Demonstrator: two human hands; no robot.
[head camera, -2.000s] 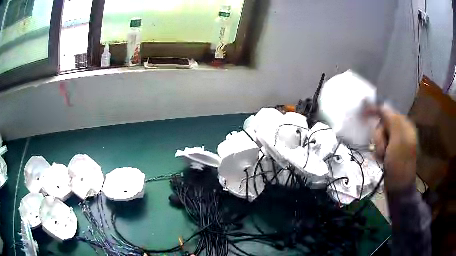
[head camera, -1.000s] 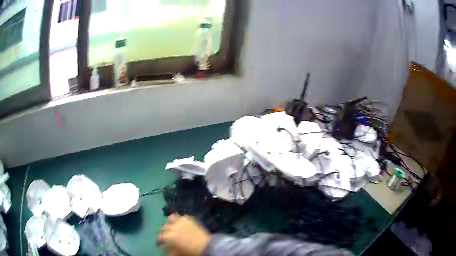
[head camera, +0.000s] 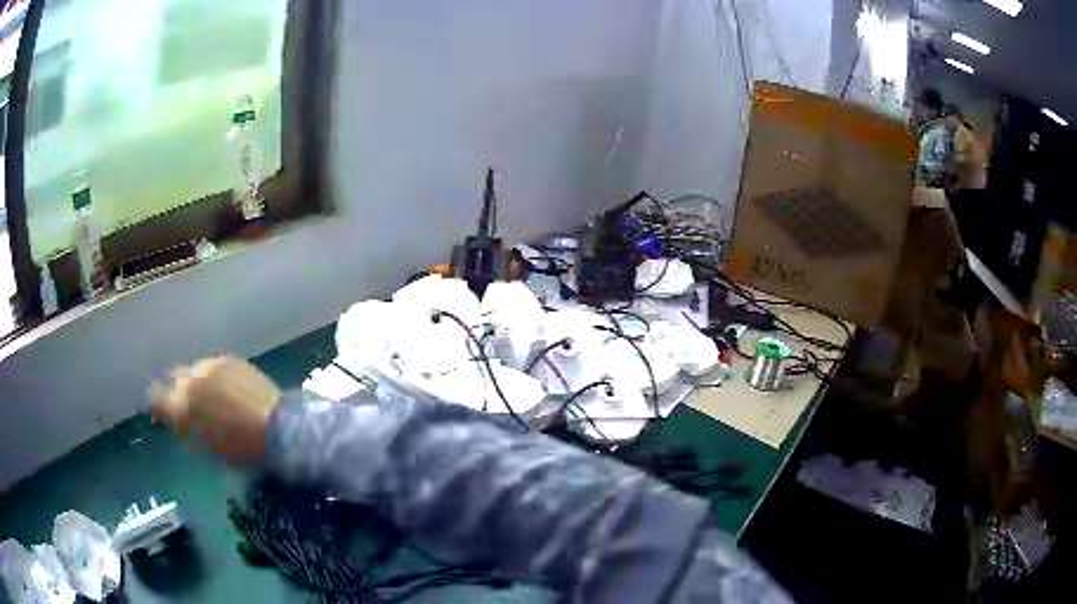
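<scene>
My right hand (head camera: 222, 407) is blurred over the left part of the green bench. Its sleeved arm reaches in from the lower right, across the front of a pile of white housings (head camera: 402, 336) with black cables. No object shows in the hand, but its fingers are too blurred to read. A bundle of black cables (head camera: 301, 549) lies below the forearm. White housings (head camera: 85, 555) stand at the lower left, beside a ribbed white housing (head camera: 149, 526) seen side-on. My left hand is not in view.
A black device with an upright antenna (head camera: 482, 254) stands behind the pile, near tangled wires (head camera: 685, 224). A solder spool (head camera: 768, 366) sits on the beige surface (head camera: 756, 407) at right. A large carton (head camera: 821, 207) is beyond. People are far off at the upper right.
The view has turned right, showing more of the carton and room. My right hand first had a white housing at the pile, then was empty-looking near the cables, and is now farther back over the bench.
</scene>
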